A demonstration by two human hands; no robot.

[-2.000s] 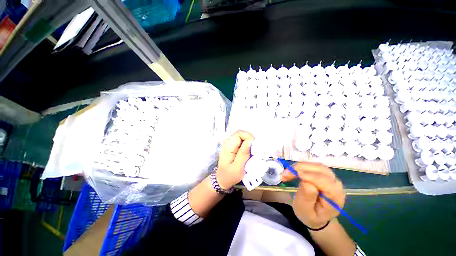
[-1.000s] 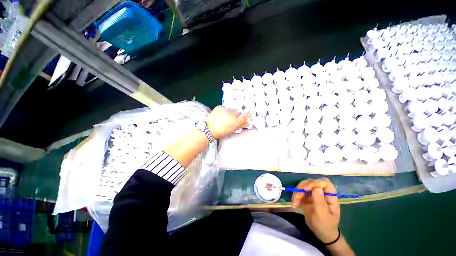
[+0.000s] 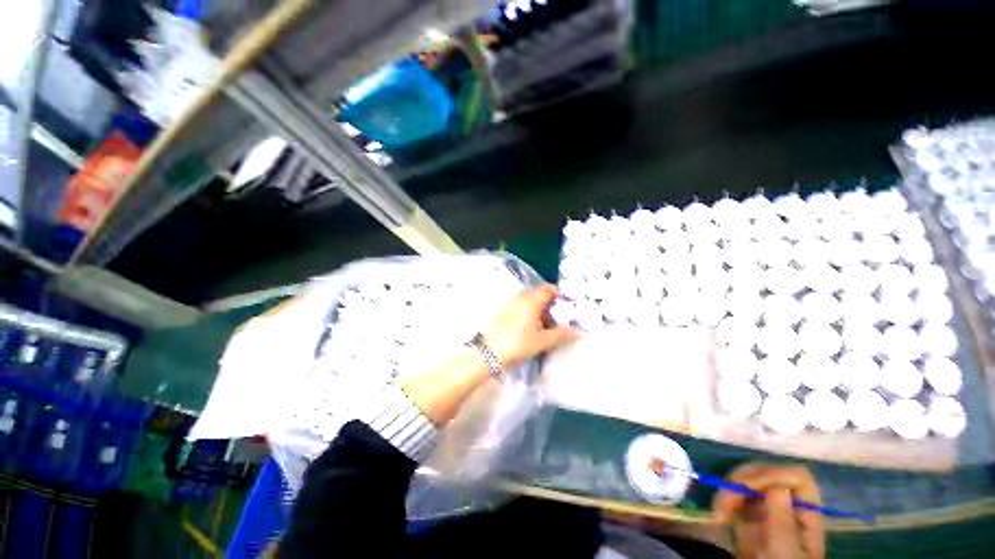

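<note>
White plastic parts (image 3: 764, 257) stand in rows on a pinkish corrugated sheet (image 3: 633, 366). My left hand (image 3: 529, 325) is at the left end of the front row there, fingers closed around a white part, partly hidden by them. My right hand (image 3: 772, 511), cut by the bottom edge, holds a thin blue brush (image 3: 726, 484). The brush's orange-brown tip is in a small round white tub (image 3: 661, 488) at the bench's front edge. The lined box (image 3: 382, 339) on the left holds more white parts, with my left forearm over its right side.
A clear plastic liner (image 3: 464, 464) bulges over the box rim. Another sheet of white parts (image 3: 966, 180) is at far right. A slanted shelf post (image 3: 327, 164) comes down behind the box. A dark belt (image 3: 676, 153) runs behind the rows. Blue crates (image 3: 60, 431) are at lower left.
The view has turned, so the bench appears lower and further right. My left hand has moved slightly towards the row's left end. My right hand still holds the brush in the tub.
</note>
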